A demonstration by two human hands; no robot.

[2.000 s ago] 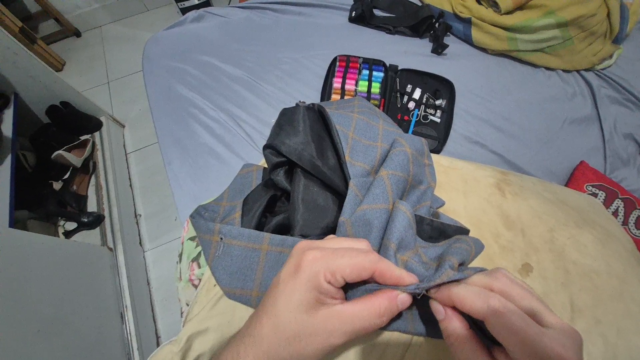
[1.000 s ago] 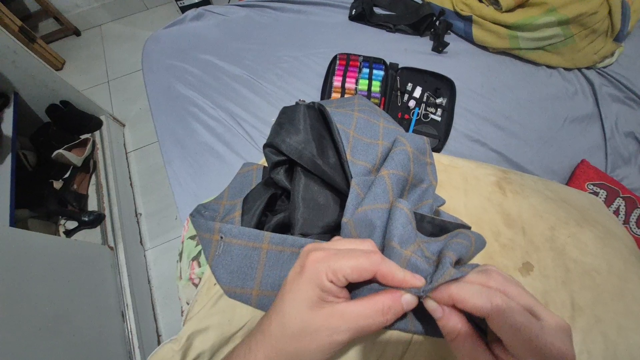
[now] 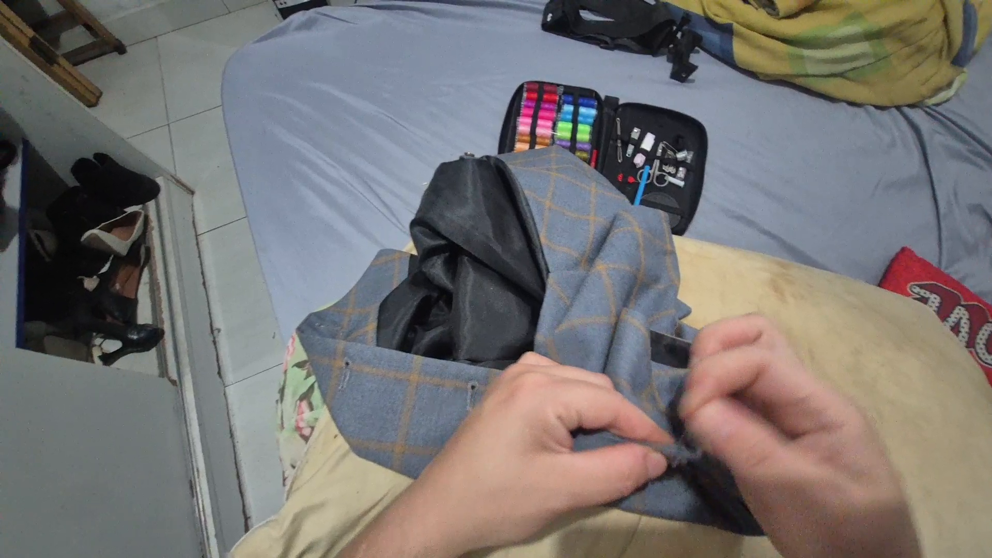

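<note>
A grey-blue checked garment [image 3: 612, 271] with orange lines and black lining [image 3: 496, 294] lies bunched in front of me. Its lower edge is pinched between the thumb and forefinger of my left hand [image 3: 566, 442]. Buttonholes show along the band left of that hand. My right hand [image 3: 775, 434], blurred, is raised just right of the pinched edge, thumb and forefinger brought together; whether a needle or thread is between them cannot be made out. Behind the garment lies an open black sewing kit [image 3: 694, 163] with coloured thread spools [image 3: 577, 116], small scissors [image 3: 659, 174] and a blue tool [image 3: 642, 184].
The garment rests on a stained beige cushion or pillow [image 3: 814, 310] on a bed with a grey-blue sheet [image 3: 372, 101]. A black strap [image 3: 612, 27] and yellow blanket [image 3: 837, 54] lie at the back, a red item [image 3: 938, 294] at right. Shoes [image 3: 116, 182] fill a shelf at left.
My right hand has lifted away from the pinched edge, where both hands' fingertips met a second ago. My left hand keeps its pinch on the cloth.
</note>
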